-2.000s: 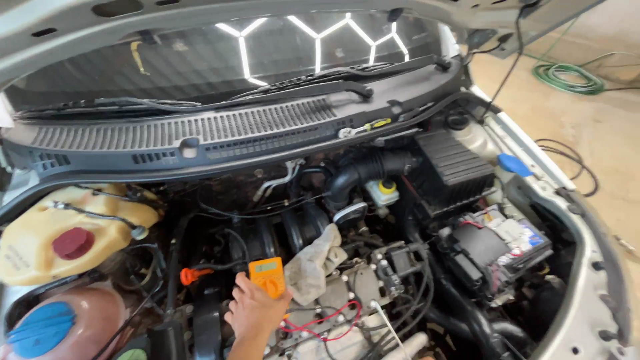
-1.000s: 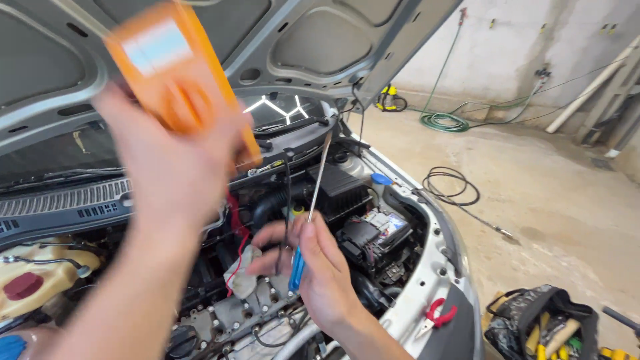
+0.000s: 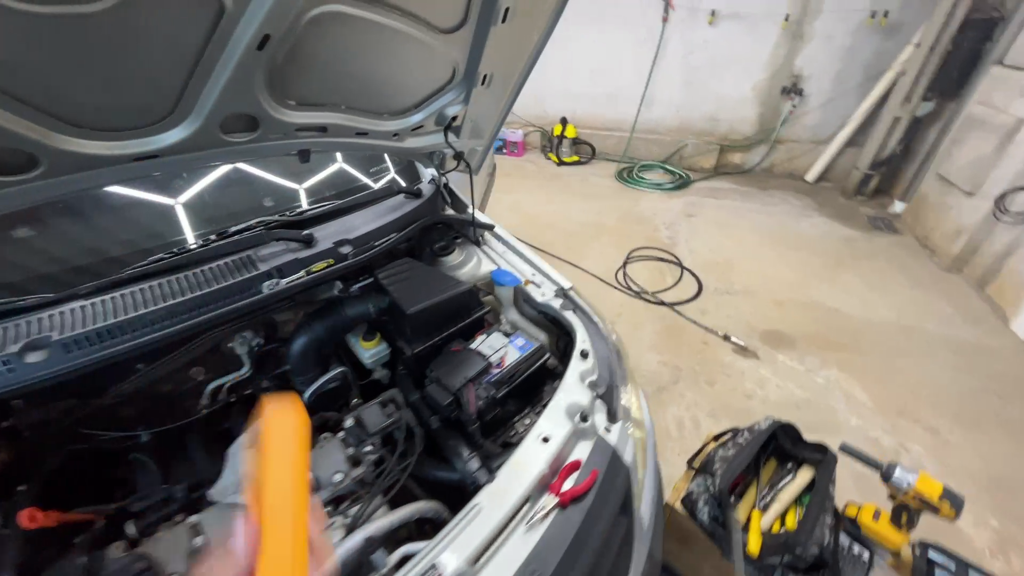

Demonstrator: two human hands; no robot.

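Observation:
My left hand is blurred at the bottom edge, its fingers wrapped around an orange multimeter seen edge-on above the engine. Its display is hidden. A pale cloth lies on the engine, partly behind the meter. My right hand is out of view. Red-handled pliers rest on the car's front edge, to the right of the meter. The battery sits beside the black air filter box. An orange-red dipstick handle shows at lower left.
The raised hood spans the top left. A ratchet lies along the cowl. At lower right are a tool bag and a yellow cordless impact driver. A black hose crosses the floor.
My left hand has lowered the multimeter from high in view to the bottom. My right hand, which held a long thin blue-handled tool, has left the view. The view has turned right since the first frame.

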